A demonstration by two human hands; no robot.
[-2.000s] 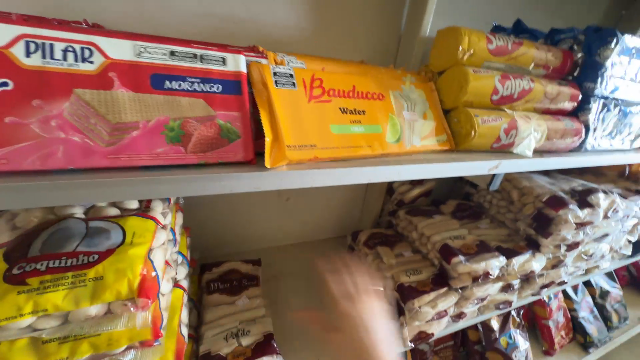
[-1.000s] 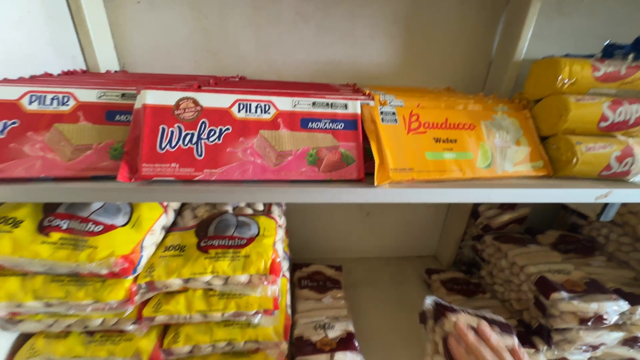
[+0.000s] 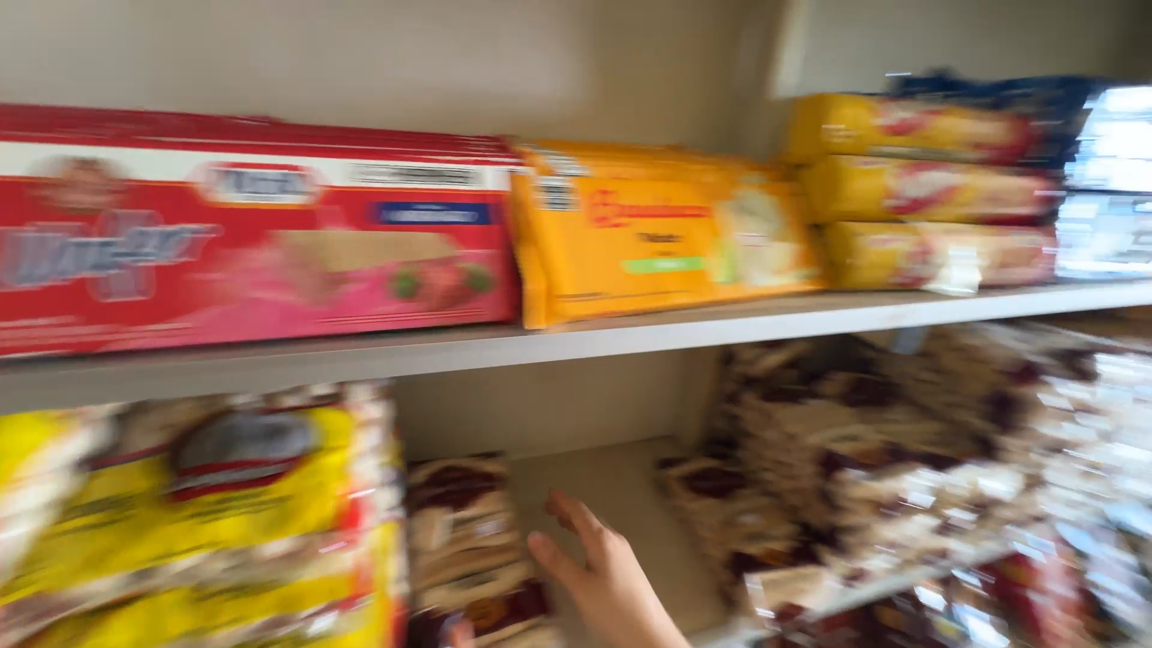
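My right hand reaches in from the bottom, fingers slightly apart, with nothing in it. It is over the bare part of the lower shelf, just right of a narrow stack of clear packets of pale biscuits with dark red labels. At the bottom edge, in front of that stack, a fingertip shows, seemingly of my left hand; the rest is out of frame, so what it holds cannot be told. More dark red-labelled biscuit packets lie to the right. The view is blurred.
Yellow bags of biscuits are piled at lower left. The upper shelf's edge runs above my hand and bears red Pilar wafer packs, orange Bauducco wafer packs and yellow biscuit rolls. A stack of biscuit packets fills the right side.
One second ago a hand was on a dark red-labelled biscuit packet at the right; now my right hand is empty beside the narrow stack. The view has shifted and come nearer.
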